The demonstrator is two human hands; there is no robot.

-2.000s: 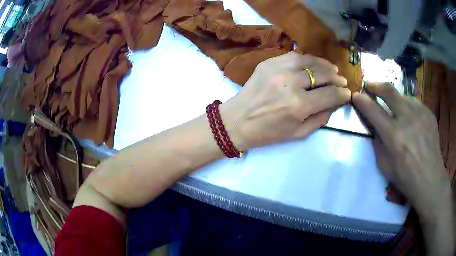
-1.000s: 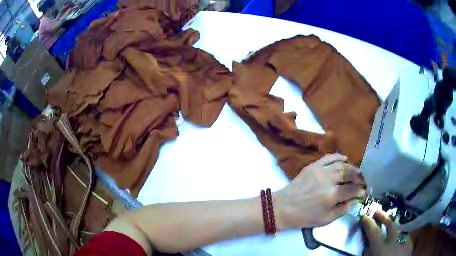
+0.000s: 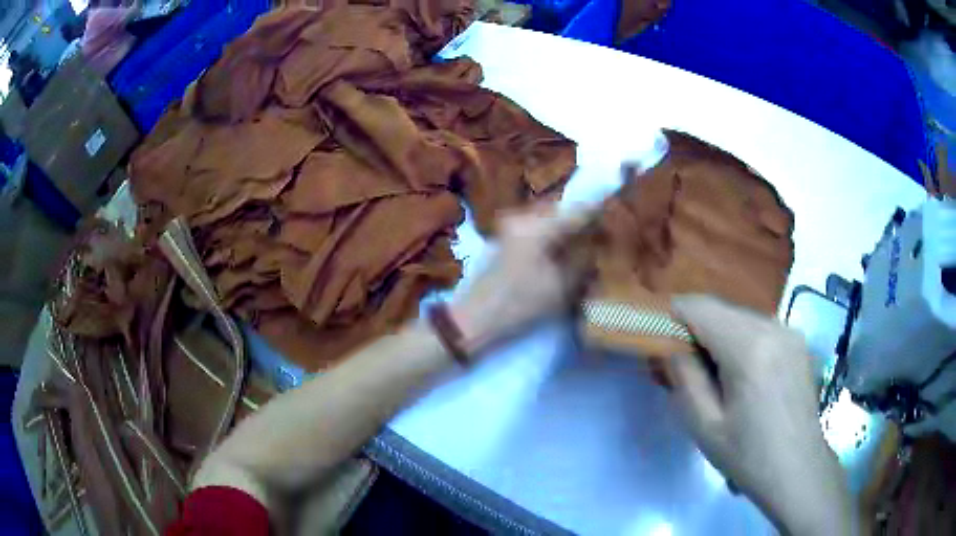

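A rust-brown fabric panel [image 3: 723, 220] lies curved on the white table, left of the sewing machine. A brown zipper tape [image 3: 634, 319] with a pale toothed line runs along its near edge, between my hands. My right hand [image 3: 750, 366] pinches the tape's right end between thumb and fingers. My left hand [image 3: 524, 262] is motion-blurred, with its fingers closed on the panel's left edge; the exact grip is blurred.
A large heap of rust-brown cloth [image 3: 356, 199] lies on the table's left. Zippered strips [image 3: 115, 419] hang at lower left. The white sewing machine head [image 3: 907, 293] is at right. Blue cloth [image 3: 755, 73] borders the table's far side; a cardboard box [image 3: 79, 141] stands at upper left.
Both hands have moved left, away from the needle area, with the panel. The toothed zipper line now shows between them. The view has shifted, and the machine stands farther right.
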